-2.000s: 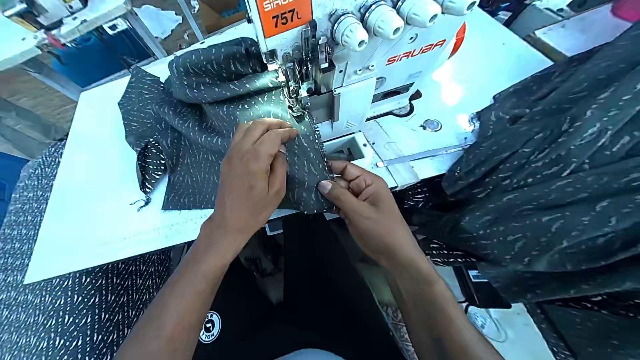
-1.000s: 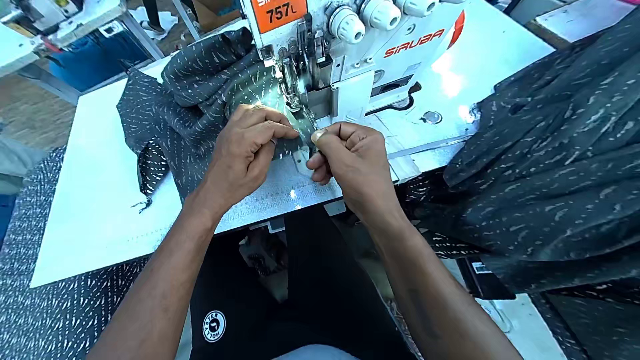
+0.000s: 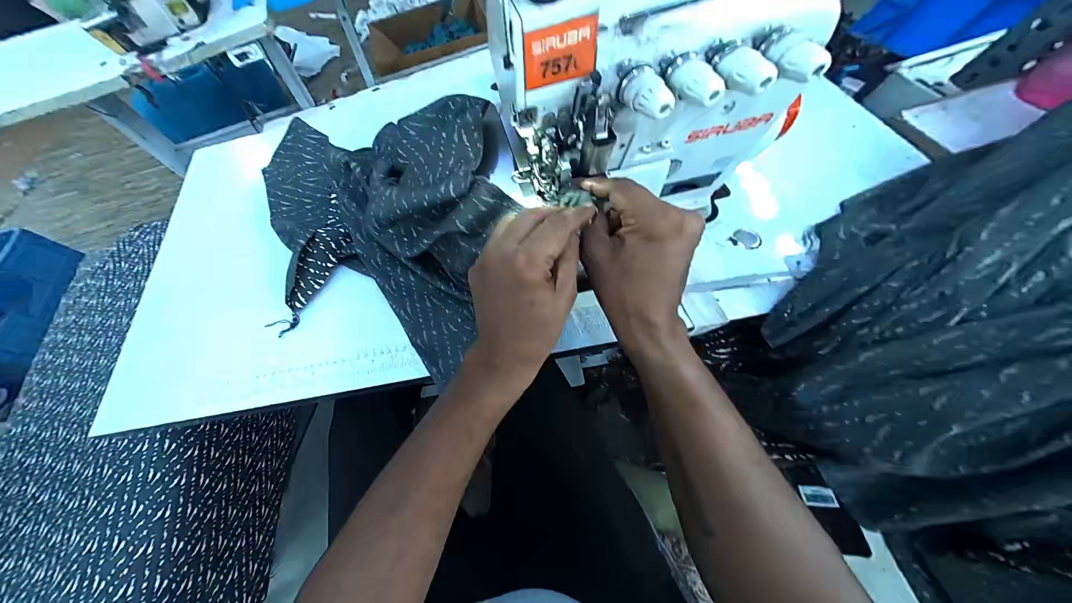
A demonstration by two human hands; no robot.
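A white Siruba overlock sewing machine point(image 3: 653, 151) stands on the white table. Dark grey fabric with white dashes point(image 3: 427, 184) lies bunched to the left of its presser foot and runs down over the front edge. My left hand point(image 3: 528, 276) pinches the fabric edge just in front of the needle area. Against its fingertips, my right hand point(image 3: 641, 251) has thumb and finger closed on the same edge, right beside the foot. The fingers hide most of the cloth between them, and the needle itself cannot be made out.
More dark patterned fabric hangs at the right point(image 3: 946, 335), and a similar cloth point(image 3: 126, 502) lies below the table at the left. Thread tension dials point(image 3: 695, 79) line the machine's front. Behind stand a cardboard box point(image 3: 427, 38) and another white worktable point(image 3: 50, 71).
My hands have come together close to the presser foot. The fabric that lay flat between them two seconds ago is now bunched at the left. The view has shifted somewhat.
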